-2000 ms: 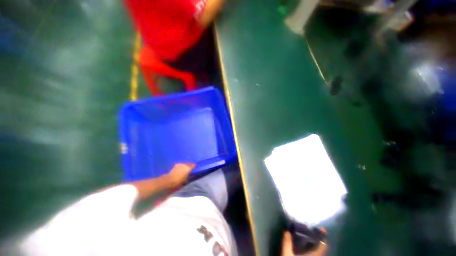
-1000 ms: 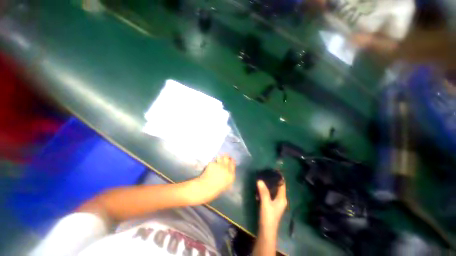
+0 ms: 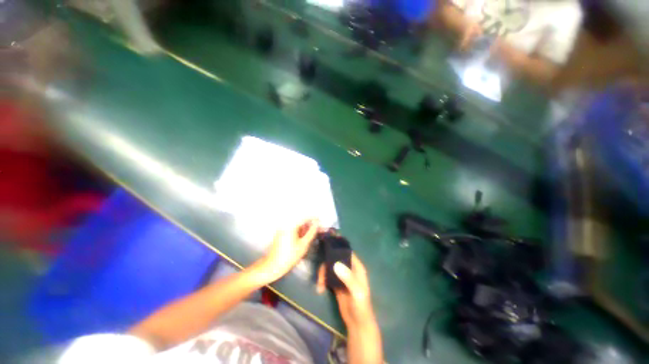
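Observation:
A black power adapter [image 3: 336, 260] is held upright in my right hand [image 3: 350, 284], thumb on its near face. My left hand [image 3: 288, 250] is at the near right corner of a glaring white stack of clear plastic bags [image 3: 274, 186], its fingertips close to the adapter's top. Blur and glare hide whether the left fingers pinch a bag or touch the adapter. A dull black pile of unbagged adapters [image 3: 498, 291] lies on the green bench to the right of my right hand.
A blue tote [image 3: 128, 263] is beside the bench edge at lower left, with a red stool or clothing blurred behind it. Black units lie scattered on the conveyor belt [image 3: 341, 92]. A person in a white shirt [image 3: 548, 28] works across the line. Blue bins [image 3: 612, 142] are at right.
My right hand has brought the adapter left, from beside the pile to the bag stack's near corner. My left hand has moved slightly left and down, now close to the adapter.

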